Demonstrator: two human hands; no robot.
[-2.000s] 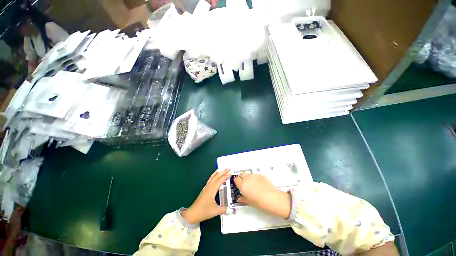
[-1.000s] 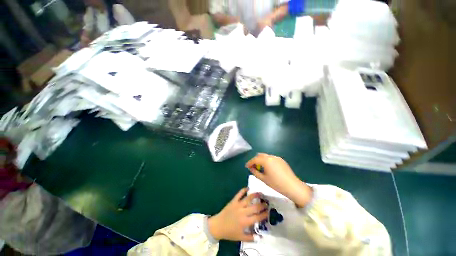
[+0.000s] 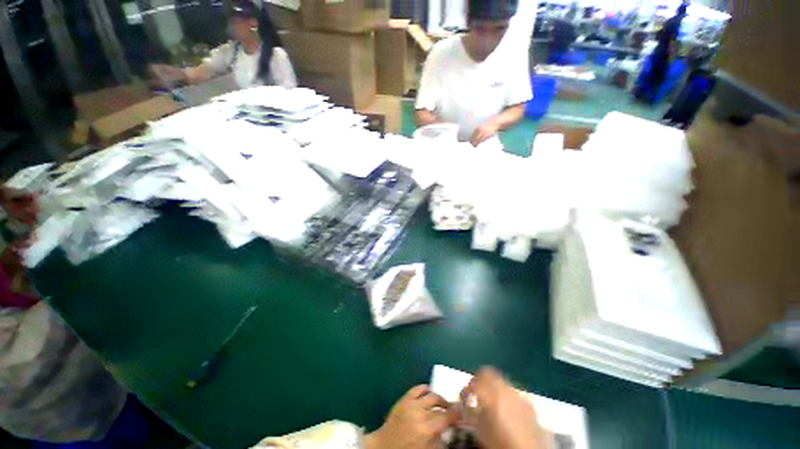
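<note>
A white panel [image 3: 563, 412] lies at the bottom edge of the view, partly cut off and partly covered by my hands. My left hand [image 3: 417, 423] holds the panel near its left end, fingers close together. My right hand [image 3: 504, 414] is blurred, over the panel with fingertips beside my left fingers; what it holds cannot be told. A dark part shows faintly between the hands. The open screw bag [image 3: 405, 298], full of small grains, stands beyond my hands.
Stacked panels [image 3: 627, 298] stand at right beside a cardboard sheet [image 3: 737, 228]. A component tray [image 3: 364, 224], a patterned pouch [image 3: 452, 208] and white foam pieces [image 3: 535, 188] lie beyond. A loose panel heap [image 3: 228, 162] and second screwdriver [image 3: 219, 349] are at left. Two people sit across.
The view has tilted up, showing the people and hall beyond. My right hand has come down and inward beside my left fingers; the yellow handle seen in it earlier no longer shows.
</note>
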